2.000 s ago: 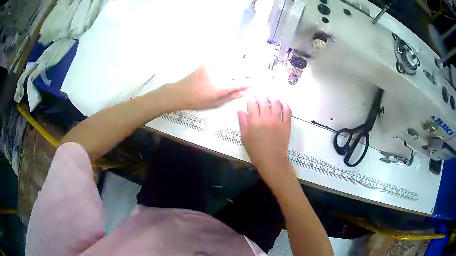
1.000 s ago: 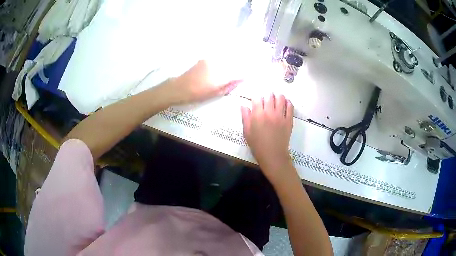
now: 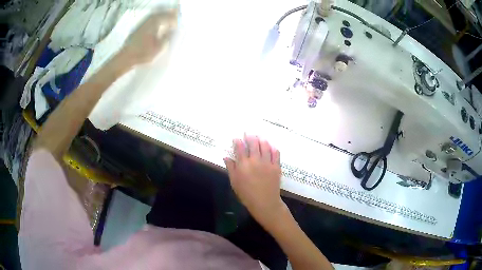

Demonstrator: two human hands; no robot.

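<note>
The white fabric piece [image 3: 119, 92] lies at the left of the table, its upper part lost in glare. My left hand [image 3: 153, 36] is at the upper left, blurred, closed on the fabric; its fingertips are unclear. My right hand [image 3: 256, 171] rests palm down on the table's front edge over the measuring scale, fingers a little apart, holding nothing. The sewing machine [image 3: 380, 74] stands at the upper right. Its presser foot and needle area [image 3: 301, 84] is in bright glare, with no hand near it.
Black scissors [image 3: 378, 158] lie right of the needle, handles towards me. The measuring scale [image 3: 349, 195] runs along the front edge. A lamp [image 3: 271, 39] on a dark cable is left of the machine head. White pieces [image 3: 79, 23] are heaped at upper left, near blue material [image 3: 76, 74].
My left hand has moved from near the needle to the upper left, and the fabric has shifted with it. My right hand has moved left and down to the table edge. The view has shifted slightly.
</note>
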